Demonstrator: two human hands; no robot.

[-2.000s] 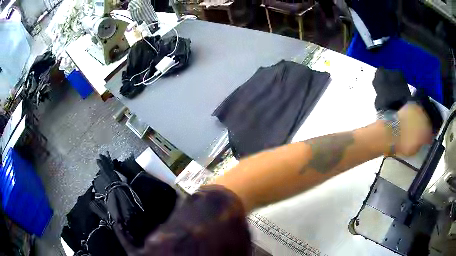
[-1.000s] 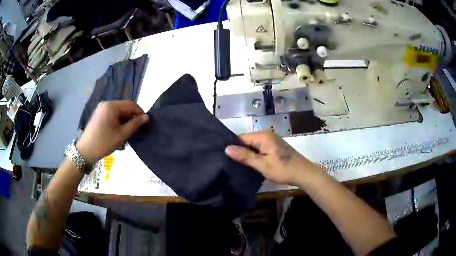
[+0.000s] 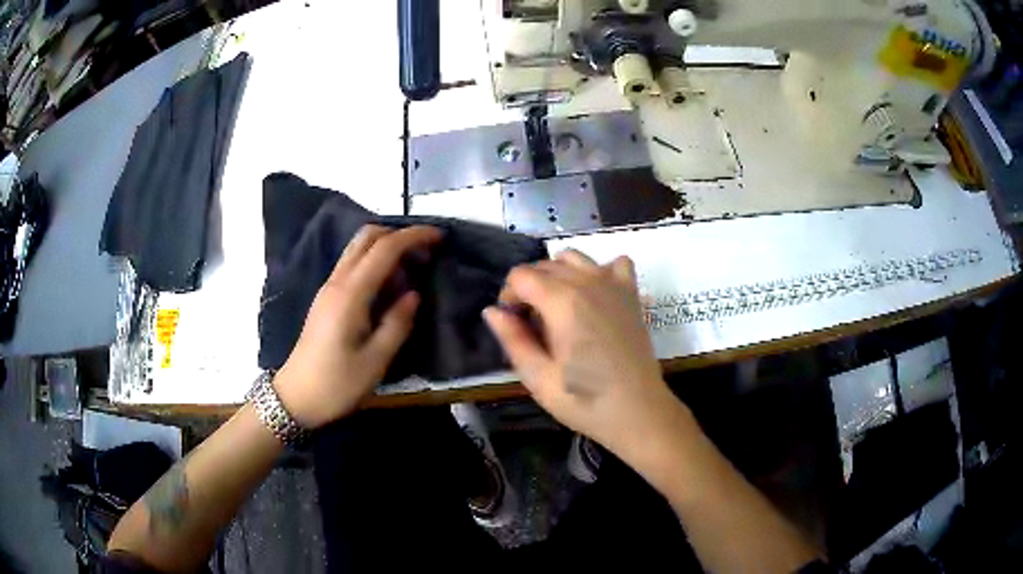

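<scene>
A black cut panel [image 3: 303,241] lies partly bunched at the table's front edge, just left of and in front of the needle plate [image 3: 550,202]. My left hand [image 3: 357,320] rests on the panel with bent fingers; whether it pinches the cloth is not clear. My right hand [image 3: 583,336] is at the panel's right end, thumb and fingertips closed on the cloth. The presser foot [image 3: 540,140] of the sewing machine [image 3: 774,107] is behind the panel, with no cloth under it. Another dark panel [image 3: 174,168] lies flat at the table's left.
The black lamp housing [image 3: 418,51] hangs left of the machine head. A printed ruler edge [image 3: 808,289] runs along the table front at right. Black cloth lies on low stands below at left [image 3: 112,482] and right [image 3: 903,448]. Orange loops [image 3: 962,146] are beyond the machine's right end.
The panel, held up between both hands a second ago, is now down at the table edge and partly bunched. The hands have come closer together. The camera view has shifted.
</scene>
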